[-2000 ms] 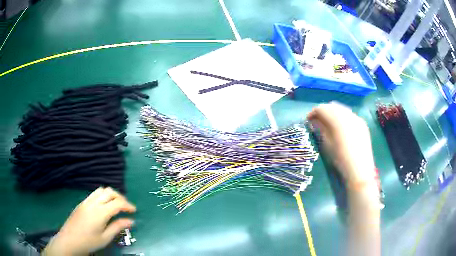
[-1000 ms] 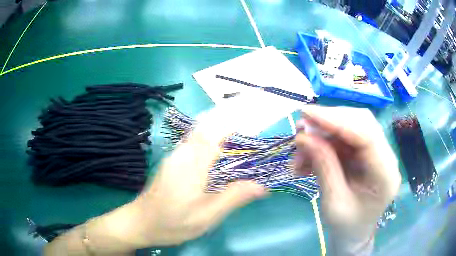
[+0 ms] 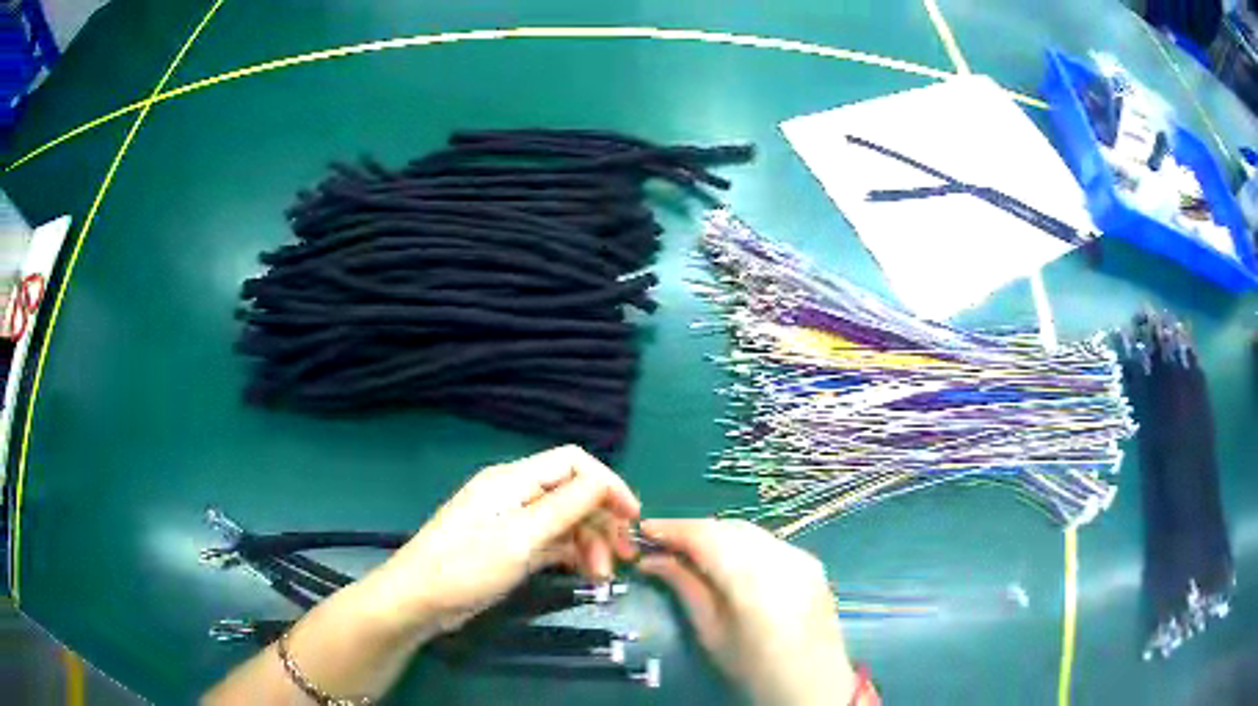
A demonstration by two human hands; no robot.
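Observation:
My left hand point(image 3: 524, 524) and my right hand point(image 3: 752, 593) meet fingertip to fingertip below the black sleeve pile. Both pinch a small wire bundle, whose leads point(image 3: 897, 604) run out right of my right hand to a small white connector point(image 3: 1018, 596). The tips between the fingers are small and dark; whether a sleeve is also held is hidden. Plain black sleeves point(image 3: 455, 297) lie in a wide pile behind my left hand. Coloured wires point(image 3: 911, 400) lie fanned to the right. Sleeved harnesses point(image 3: 324, 545) with white connectors lie under and beside my left hand, partly covered.
White paper point(image 3: 917, 262) with crossed dark lengths lies behind the wires. A blue parts bin point(image 3: 1173, 241) is at upper right. A dark harness bundle point(image 3: 1184, 469) lies at far right. Red-handled scissors point(image 3: 21, 306) lie at the far left edge on a white surface.
The view has shifted left and down. Both hands have moved from over the wire pile to the near side, meeting at the fingertips. A wire bundle with its connector now extends from my right hand.

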